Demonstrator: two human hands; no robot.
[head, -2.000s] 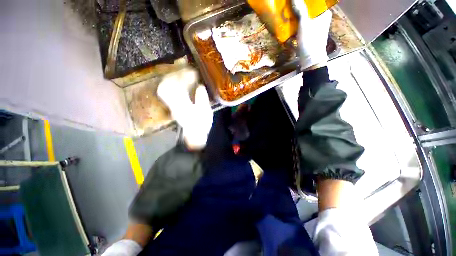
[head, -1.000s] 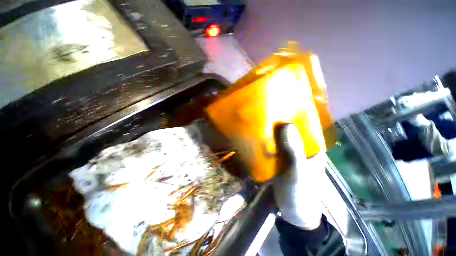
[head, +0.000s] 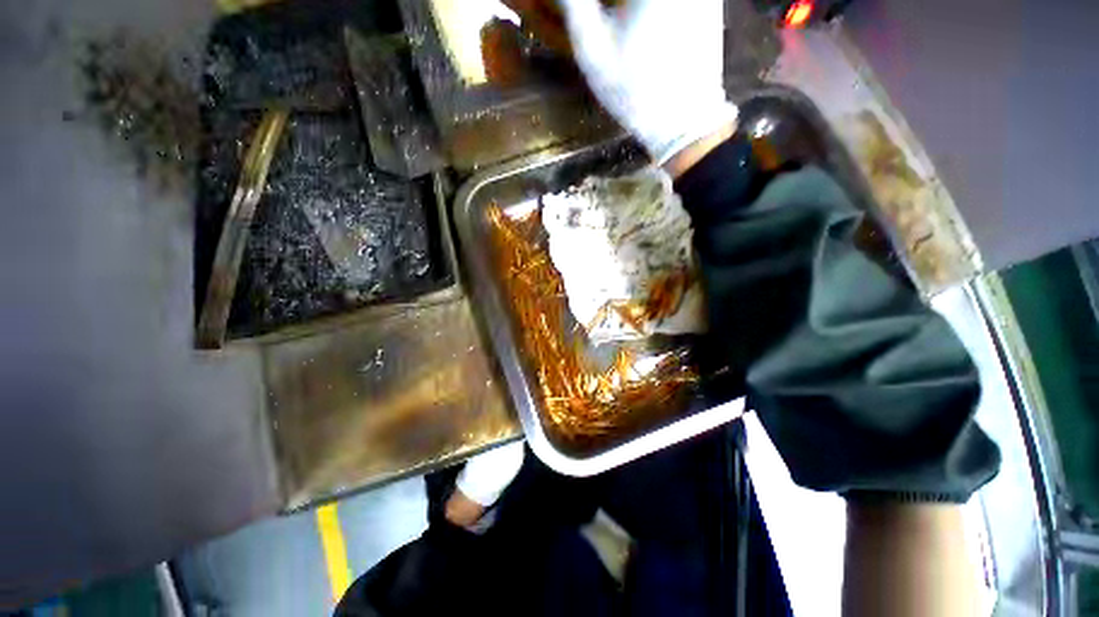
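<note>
My right hand (head: 657, 72), in a white glove, reaches over the solder pot at the top edge. Its fingertips are cut off or blurred, and a dark brown-orange shape beside them is unclear. A small part of my left hand (head: 488, 475), in a white glove, shows below the bench edge; its fingers are hidden. The solder pot (head: 464, 22) shows only a pale bright strip. A crumpled, dirty white cloth (head: 609, 247) lies on copper wire offcuts (head: 548, 362) in the shiny-rimmed scrap tray (head: 579, 463). My green right sleeve covers the tray's right part.
The black dross tray (head: 362, 259) stands left of the scrap tray, with a pale strip (head: 241, 229) lying across it. A stained metal ledge (head: 386, 404) lies below it. A red light (head: 798, 13) glows at top right. A white-surfaced tray (head: 789, 518) is at lower right.
The view has swung back from the close-up of the scrap tray. My right hand has moved left, over the pot. The orange sheet it held is no longer clearly visible.
</note>
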